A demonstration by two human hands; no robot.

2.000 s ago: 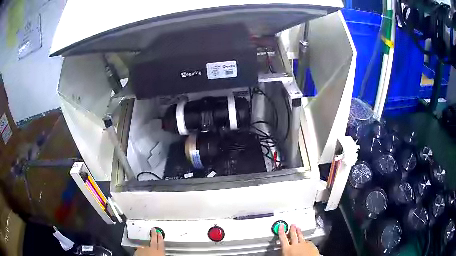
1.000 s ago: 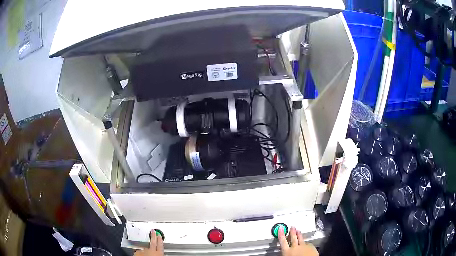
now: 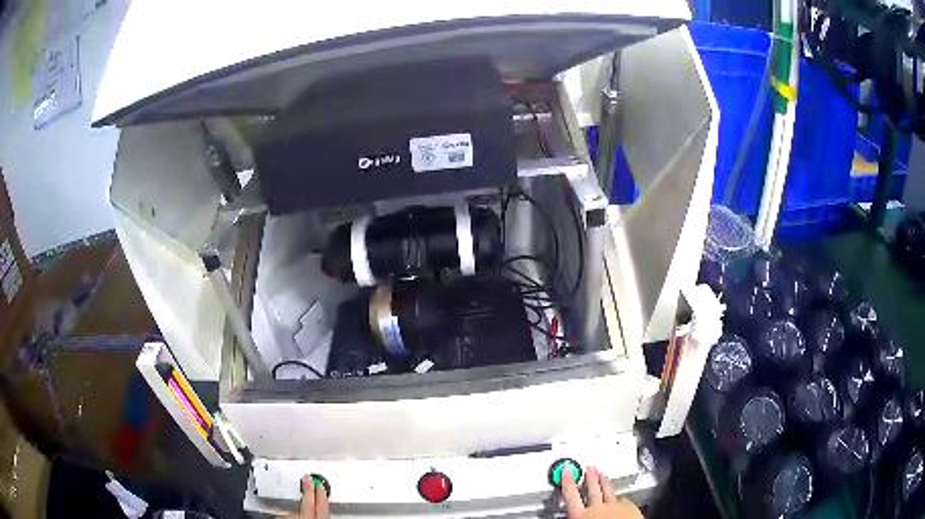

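Observation:
My left hand (image 3: 312, 501), cut off by the bottom edge, has its fingertips at the left green button (image 3: 318, 483). My right hand (image 3: 596, 497) has a fingertip on the right green button (image 3: 565, 472); its fingers are apart and it holds nothing. The buttons sit on the front ledge of the white shield box (image 3: 426, 426). The lid (image 3: 406, 41) is raised. Inside, the black test fixture (image 3: 411, 243) with two white rings stands behind black headphones (image 3: 431, 319) whose band has a label.
A red button (image 3: 435, 487) lies between the green ones. Light bars (image 3: 188, 403) flank the box front. Many black headphones (image 3: 763, 418) cover the green-matted table at right. Cartons (image 3: 91, 355) are at left, blue crates (image 3: 732, 122) behind at right, and black cables (image 3: 548, 253) inside the chamber.
The view has shifted slightly, so the box sits a little lower and further left. Both hands remain at the green buttons. The lid has stayed raised.

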